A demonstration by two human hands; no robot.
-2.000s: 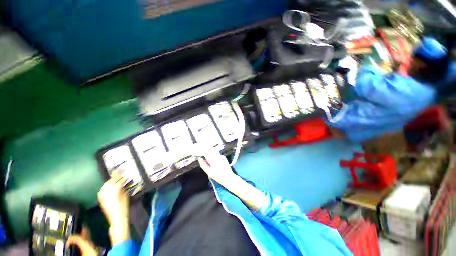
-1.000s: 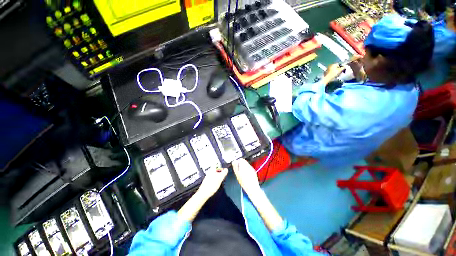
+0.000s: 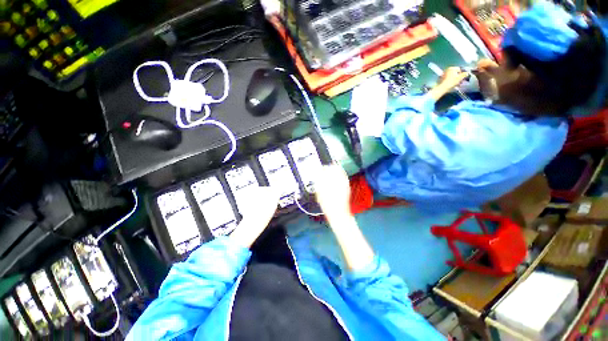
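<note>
A black five-slot phone tray (image 3: 157,225) lies in front of me with open-backed phone units side by side, such as the leftmost one (image 3: 179,223). My left hand (image 3: 259,203) is over the front part of the middle and fourth phones. My right hand (image 3: 331,188) is at the front end of the rightmost phone (image 3: 305,160). A white USB cable (image 3: 307,210) loops between my hands at the tray's front edge. My fingers are overexposed, so I cannot tell what either hand grips.
Behind the tray is a black computer case (image 3: 200,133) with two mice and a white hub (image 3: 189,95). Another phone tray (image 3: 127,283) is at left. A handheld scanner (image 3: 352,133) and a coworker (image 3: 467,146) are at right, near a red stool (image 3: 487,243).
The view has shifted, so the tray sits further left. My hands have moved apart, the right one onto the rightmost phone. A white cable loop now shows between them.
</note>
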